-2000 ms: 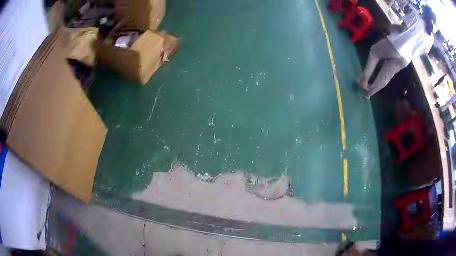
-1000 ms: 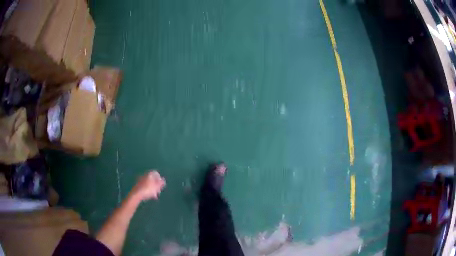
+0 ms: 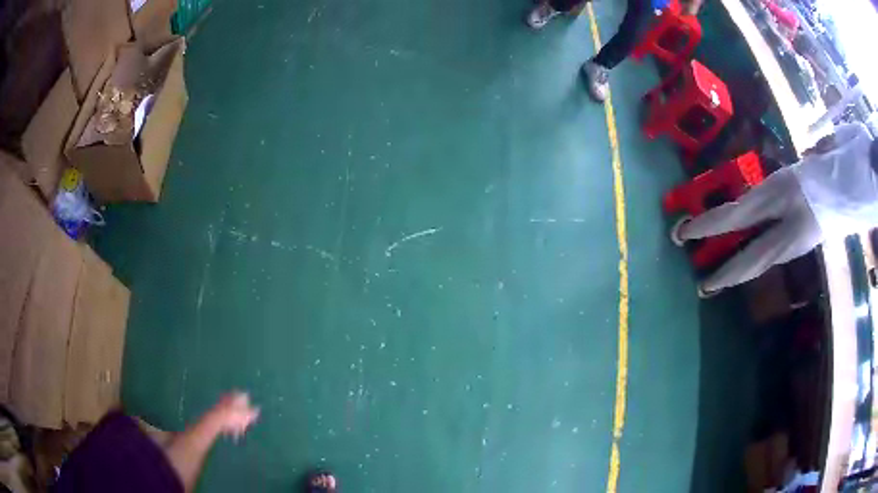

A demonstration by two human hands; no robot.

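My left hand [image 3: 238, 414] hangs at the lower left over the green floor [image 3: 414, 318]. It is bare, somewhat blurred, with a dark purple sleeve behind it, and touches nothing I can see. Its fingers look loosely curled, but too blurred to read. My right hand is not in view. Nearest on the left are brown cardboard cartons [image 3: 96, 342]. An open carton [image 3: 159, 149] with crumpled brown material inside stands farther up on the left. A foot in dark footwear [image 3: 322, 480] shows at the bottom edge.
Red plastic stools [image 3: 701, 104] stand along the bench [image 3: 839, 327] on the right. A person in pale clothes [image 3: 770, 221] is at the bench. Another person's legs in dark trousers [image 3: 631, 34] are near the yellow line [image 3: 622, 318]. A blue and white bag [image 3: 73, 207] lies by the cartons.
The view has moved along the aisle, and the grey floor patch has left the picture. More stools and two people now show on the right. My left hand sits lower and farther left.
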